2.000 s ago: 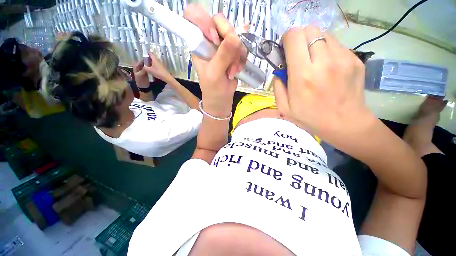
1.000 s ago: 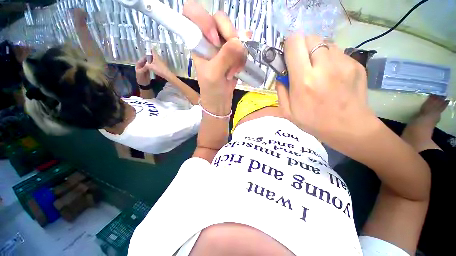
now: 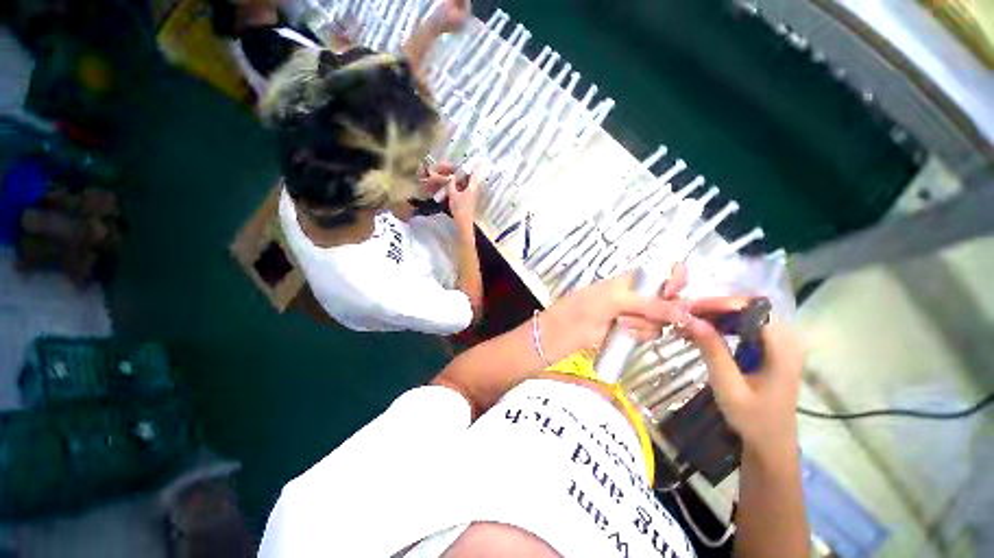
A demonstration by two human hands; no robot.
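My left hand (image 3: 616,313) holds a wand device by its grey body shell (image 3: 617,351), whose lower end shows below the fingers. The rest of the device is hidden or blurred. My right hand (image 3: 763,381) holds pliers (image 3: 750,324), with dark and blue parts showing at the palm; the jaws cannot be made out. The fingertips of both hands meet in front of the wand device. Any small part between them is too blurred to tell.
Rows of white wand units (image 3: 643,218) lie on the pale bench. A seated coworker (image 3: 371,218) works at the left. A black block (image 3: 703,438), black cable (image 3: 894,414), clear bag (image 3: 752,278) and plastic trays (image 3: 839,512) are nearby at right.
The view has swung, showing more of the bench and floor beyond. The wand device sits lower between my hands. My right fingertips now touch my left fingers, and the pliers lie back in the right palm.
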